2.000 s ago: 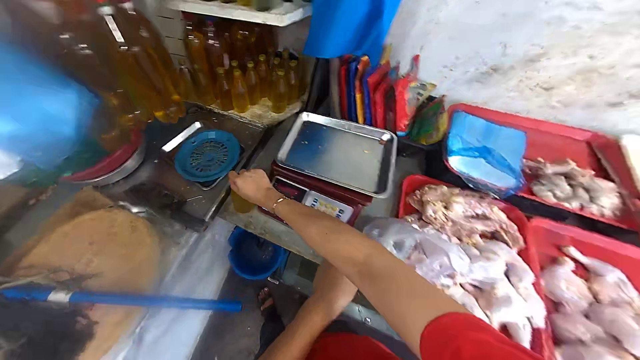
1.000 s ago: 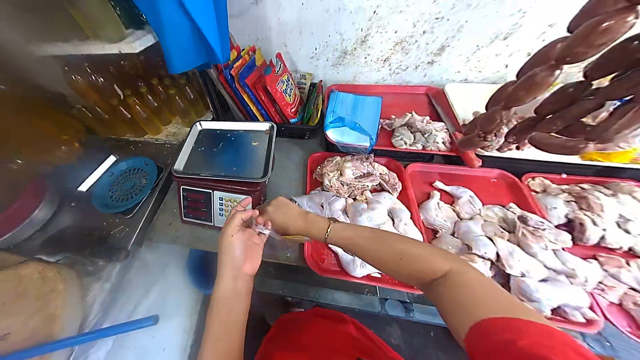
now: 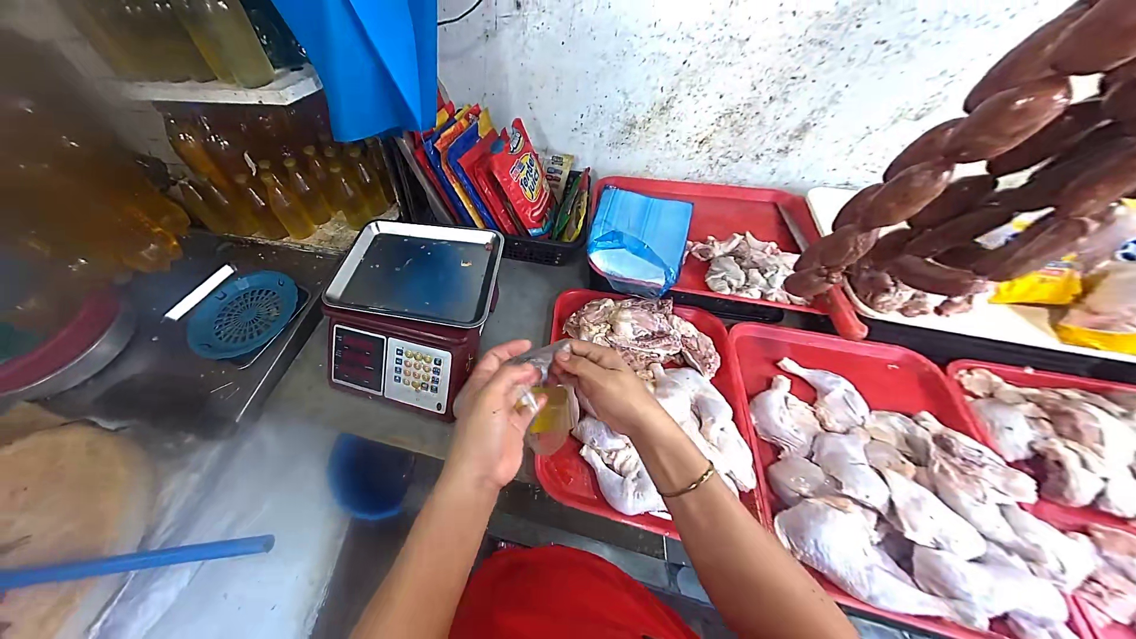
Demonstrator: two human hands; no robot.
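Note:
Both hands meet in front of the digital scale (image 3: 390, 359), over the near-left edge of a red tray (image 3: 557, 475) of raw chicken. Between them hangs a small clear plastic bag (image 3: 552, 415) with yellow liquid in its lower part. My left hand (image 3: 497, 413) is on the left side of the bag's gathered neck, with something small and white at its fingertips. My right hand (image 3: 603, 382), with a bracelet at the wrist, pinches the top of the bag from the right. The scale's metal pan (image 3: 417, 273) holds only small crumbs.
More red trays (image 3: 887, 355) of chicken pieces stand at right, beneath hanging sausages (image 3: 1003, 124). Behind are a blue pack of bags (image 3: 639, 235) and sachets (image 3: 519, 177) in a black basket. Glass bottles (image 3: 288, 200), a blue strainer-like disc (image 3: 244, 312) and a blue pole (image 3: 133, 564) are at left.
The view has swung right. Two seconds ago my right hand was beside the scale's left side with a yellowish item; now both hands are together at the small bag, right of the scale.

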